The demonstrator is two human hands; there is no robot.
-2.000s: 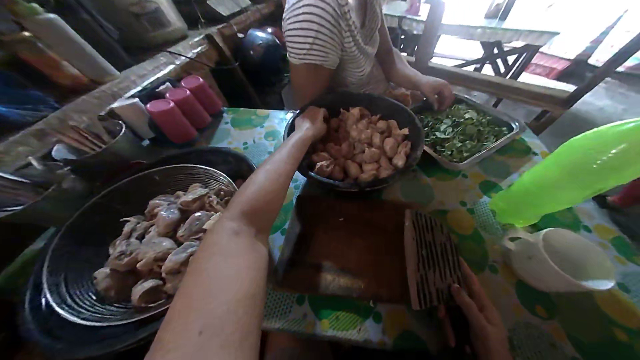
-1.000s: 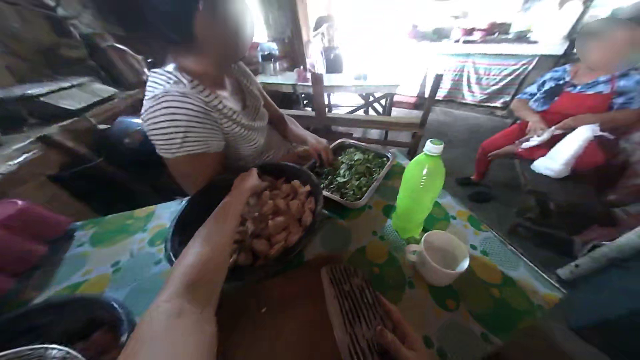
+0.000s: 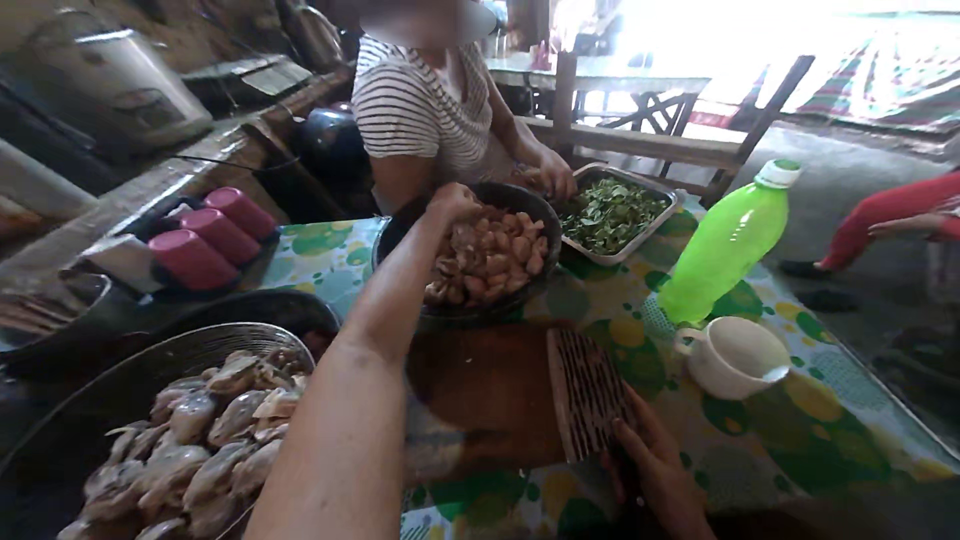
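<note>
My left hand (image 3: 454, 204) reaches over the far left rim of a dark bowl filled with cut pieces of raw meat (image 3: 496, 251); its fingertips are partly hidden among them. My right hand (image 3: 652, 457) grips the handle of a broad cleaver (image 3: 589, 390), whose blade has dark stripes and rests over the right side of a brown wooden cutting board (image 3: 480, 397). At the lower left, a wire-rimmed strainer (image 3: 217, 330) holds several larger pale pieces of raw meat (image 3: 187, 450), partly hidden by my left forearm.
A metal tray (image 3: 667, 214) of green leaves (image 3: 611, 214) sits beyond the bowl, near the hand of a person in a striped shirt (image 3: 405, 97). A green bottle (image 3: 727, 240) and a white mug (image 3: 739, 358) stand at right, pink cups (image 3: 195, 259) at left. Another person's red-clad leg shows far right.
My left hand stays at the bowl and my right hand keeps the cleaver. The view swung right, then back left. The green bottle, tilted across the right edge two seconds ago, now shows whole.
</note>
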